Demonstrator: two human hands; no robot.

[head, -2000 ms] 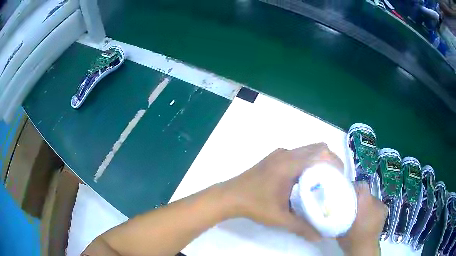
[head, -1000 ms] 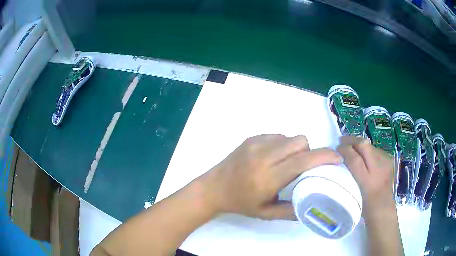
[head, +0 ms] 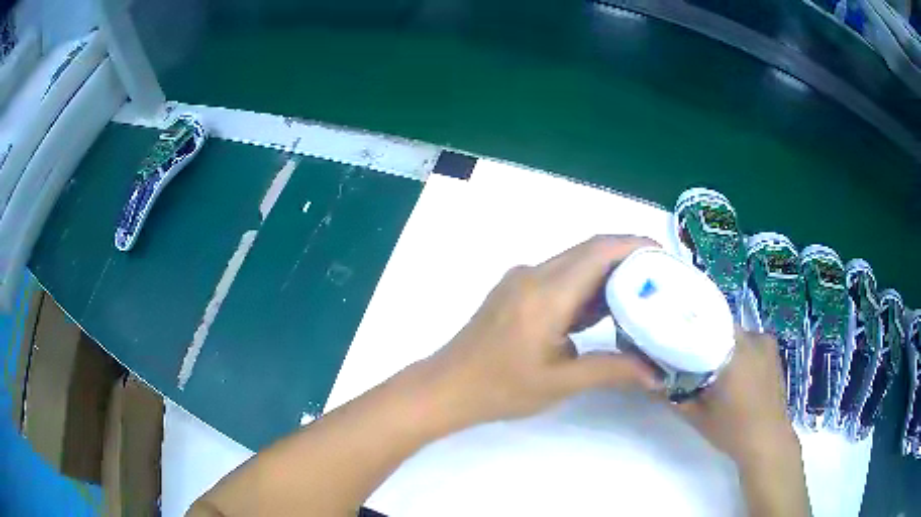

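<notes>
A white housing (head: 672, 311) is held between my two hands above the white sheet, its rounded wide end towards me. A small blue mark shows on its white face, and a darker, greyish part shows along its lower edge. My left hand (head: 525, 338) grips it from the left, fingers over the top and thumb below. My right hand (head: 745, 399) holds it from the right and below, partly hidden by the housing. The narrow end of the housing is not visible.
Several open device halves with green boards (head: 777, 288) stand in a row at the right. Another open half (head: 159, 180) lies on the green bench (head: 273, 293) at far left. A white sheet (head: 424, 303) lies under my hands. Cardboard boxes (head: 71, 394) are below left. A green belt (head: 404, 76) runs behind.
The housing has been tilted in my hands: its grey end with the small window, seen one second ago, is turned away and the white face shows. Both hands stay on it.
</notes>
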